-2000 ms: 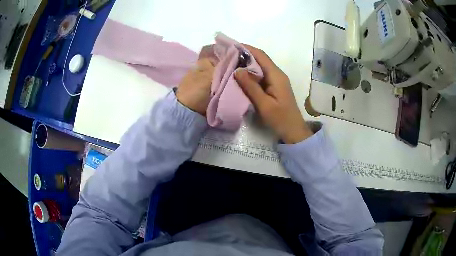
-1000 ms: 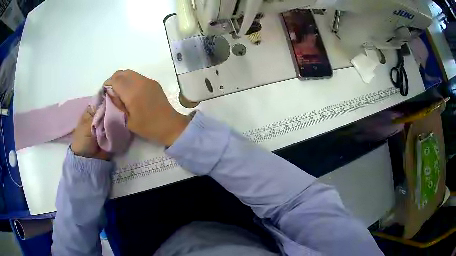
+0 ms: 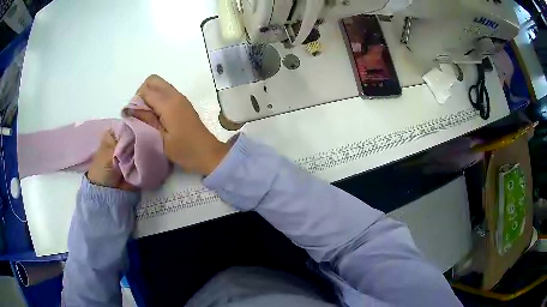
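A pink fabric piece [image 3: 141,157] is bunched into a loop between my two hands, over the left part of the white table. Its flat strip runs left along the table to the table's left edge. My left hand [image 3: 106,160] grips the bunch from the lower left, its fingers partly hidden by the fabric. My right hand [image 3: 180,127] holds the upper right side of the bunch, fingers curled into the fold. Whether anything lies inside the fold is hidden.
The sewing machine bed [image 3: 288,84] is right of my hands. A phone [image 3: 372,57] with a lit screen lies by the machine. A white scrap [image 3: 439,83] and black-handled scissors [image 3: 479,96] are at the right. A printed scale [image 3: 384,141] runs along the front edge. A green packet [image 3: 511,207] is lower right.
The view swung right after the oldest frame, so the phone and scissors now show fully. Since the last frame, the pink loop has opened wider and shifted slightly right; both hands keep hold.
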